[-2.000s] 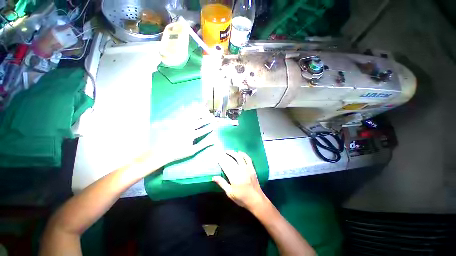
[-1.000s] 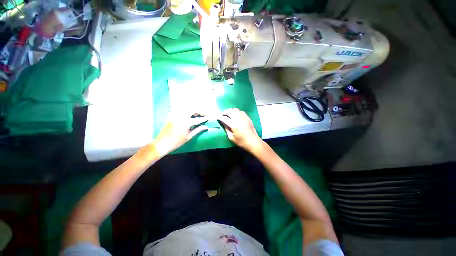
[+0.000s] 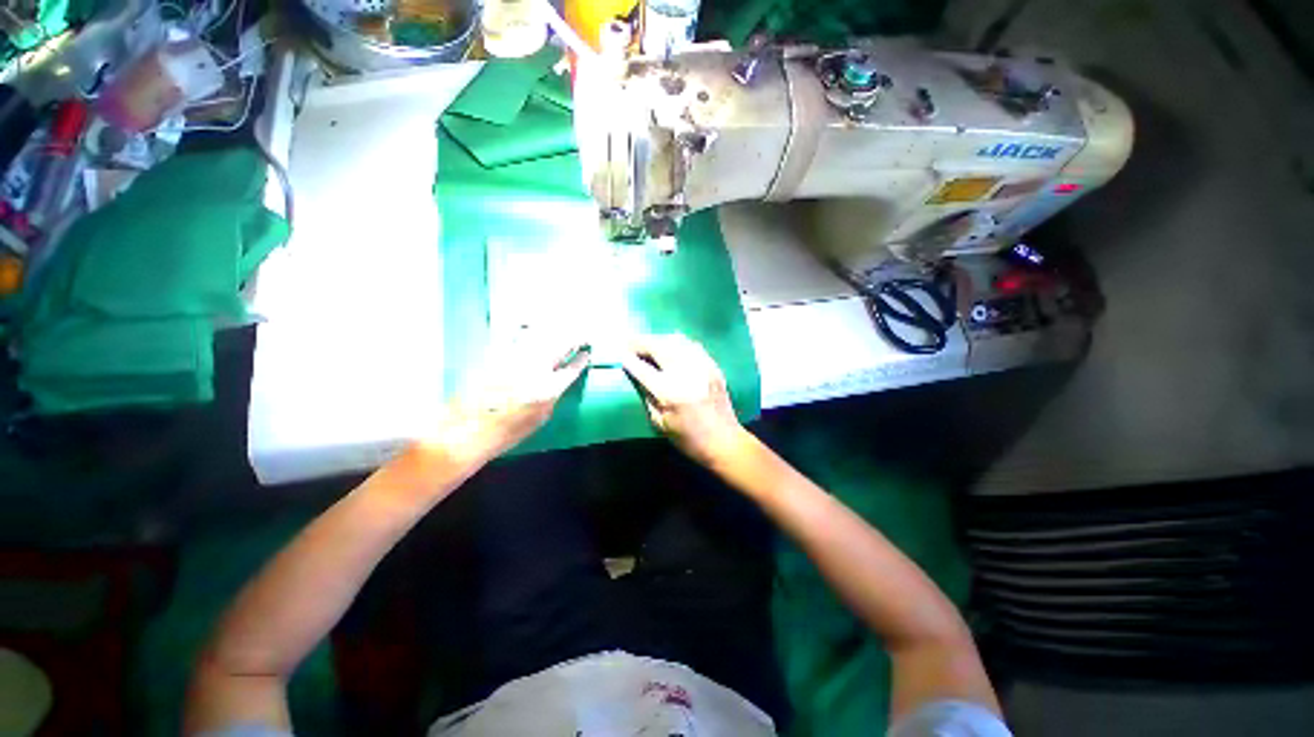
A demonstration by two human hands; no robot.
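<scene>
A large green fabric panel [image 3: 706, 310] lies on the white machine table, its middle washed white by the lamp. A smaller piece [image 3: 541, 295] lies on it, left of and below the needle area, looking almost white. My left hand [image 3: 504, 400] and my right hand [image 3: 692, 396] are close together near the panel's front edge. Their fingertips pinch a narrow folded edge [image 3: 605, 369] of the smaller piece between them. The presser foot area [image 3: 634, 231] of the sewing machine is above my hands; its contact with the cloth is lost in glare.
The JACK machine head [image 3: 894, 137] spans the right side. Black-handled scissors [image 3: 911, 314] lie under its arm. A green stack [image 3: 137, 288] is at left, clutter [image 3: 137, 108] far left. A metal strainer [image 3: 389, 32] and bottles [image 3: 602, 26] stand at the back. Green cloth [image 3: 865, 554] hangs low right.
My left hand has drawn back from near the needle toward the front edge, and both hands now pinch the folded edge. The view has tilted down toward my lap.
</scene>
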